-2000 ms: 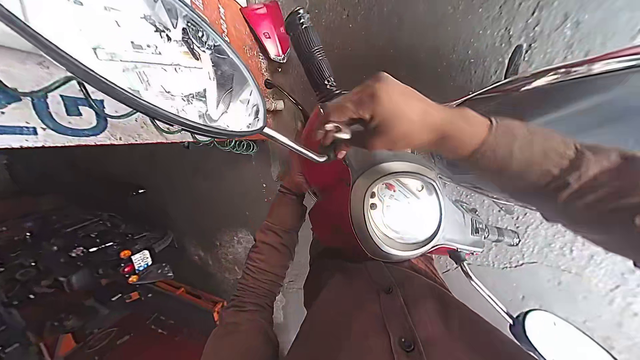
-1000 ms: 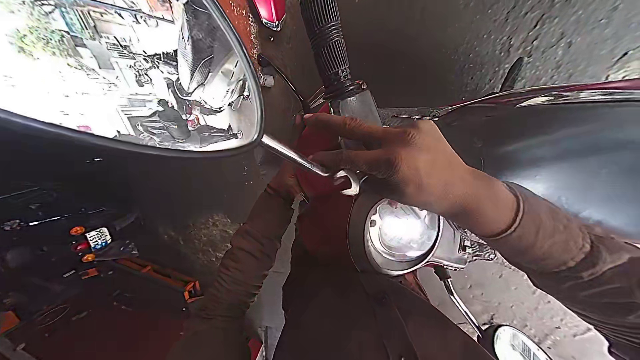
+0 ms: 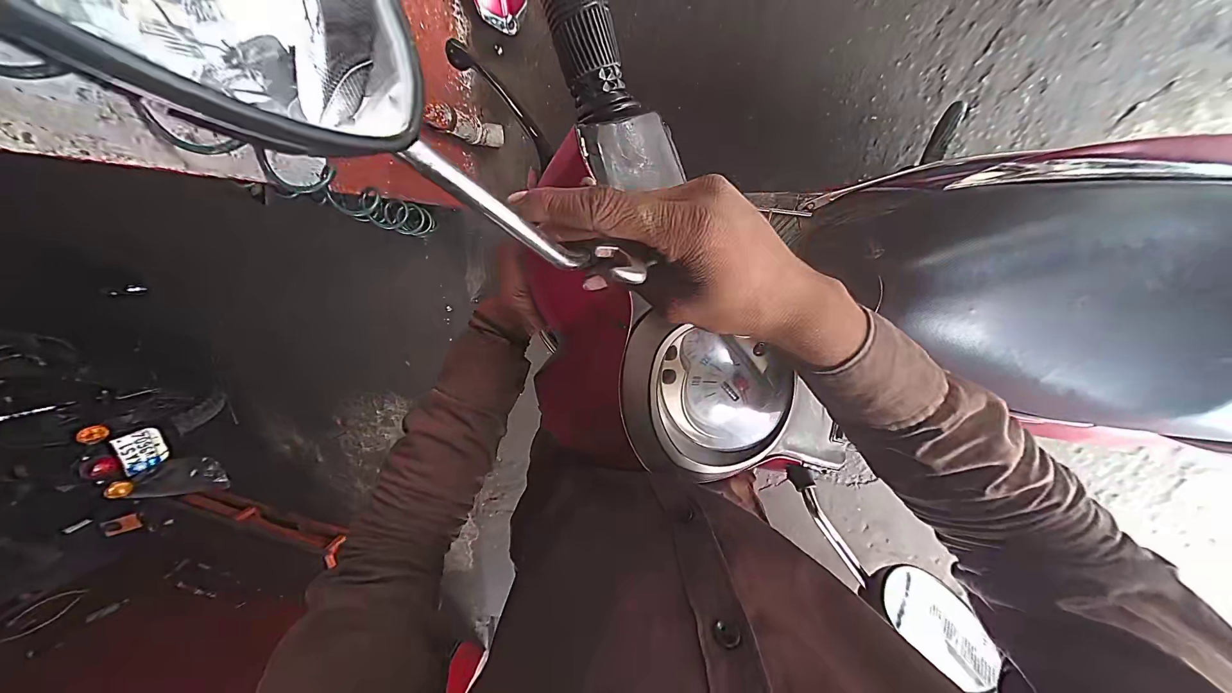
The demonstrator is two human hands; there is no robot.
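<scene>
My right hand (image 3: 712, 250) is bent over the base of a chrome mirror stem (image 3: 491, 207) on a red scooter's handlebar cover (image 3: 582, 337). A bright metal piece, possibly a wrench end, shows by its fingers; I cannot tell whether the hand grips it or the stem. Behind the red cover, my left hand (image 3: 512, 289) is mostly hidden, and what it touches there does not show. Beside my right wrist lies the round speedometer (image 3: 722, 385). A ribbed black handlebar grip (image 3: 587, 53) points up beyond my right hand.
The large mirror (image 3: 318, 77) fills the upper left. A second mirror (image 3: 938, 616) is at lower right. The scooter's black seat (image 3: 1039, 298) stretches right. A coiled green hose (image 3: 385, 212) hangs at an orange surface. Motorcycle parts with a tail light (image 3: 101, 469) lie at left.
My right hand's fingers, spread over the stem base one second ago, are now curled closer around it. The left hand stays behind the red cover. The view has shifted.
</scene>
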